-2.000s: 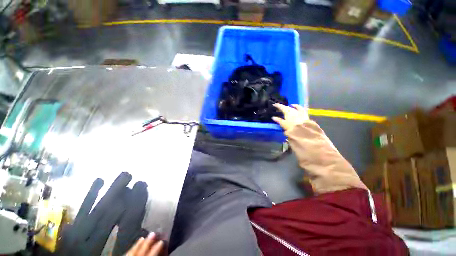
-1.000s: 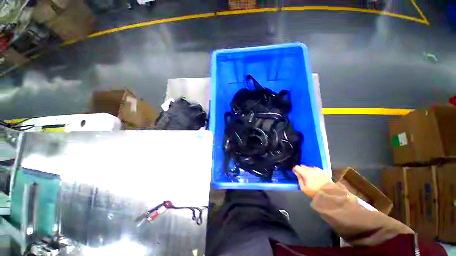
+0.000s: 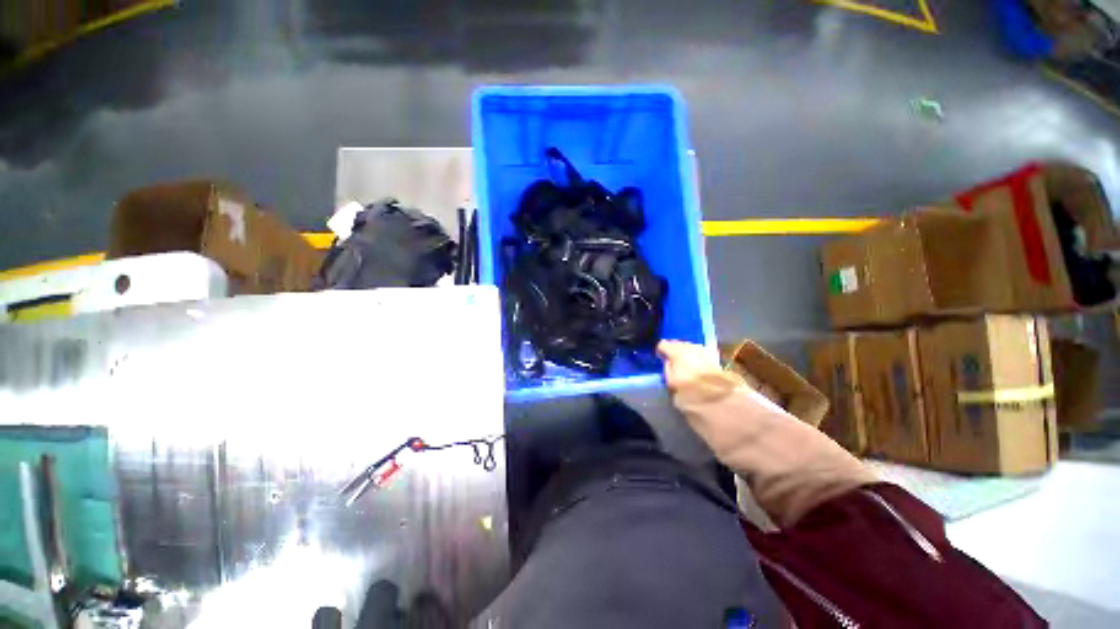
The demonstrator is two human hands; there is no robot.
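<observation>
A blue plastic crate [image 3: 696, 246] stands in front of me, right of the metal-topped table. A tangled pile of narrow black straps [image 3: 583, 283] lies inside it, mostly in its nearer part. My right hand [image 3: 688, 361] is at the crate's near right corner, with the fingers around the rim. My left hand is out of the picture; only dark finger-shaped shadows show on the table at the bottom edge. Thread snips [image 3: 387, 471] with red parts and a black cord lie on the metal table top [image 3: 270, 381].
A black cloth pile [image 3: 387, 250] lies beyond the table, left of the crate. Cardboard cartons stand at the left [image 3: 221, 240] and right [image 3: 989, 381], and a small open carton [image 3: 776, 386] is beside my right forearm. Teal panels [image 3: 68, 504] are at the lower left.
My right hand has gone from over the straps to the crate's near corner. My left hand, at the bottom edge earlier, has left the picture. The view has shifted.
</observation>
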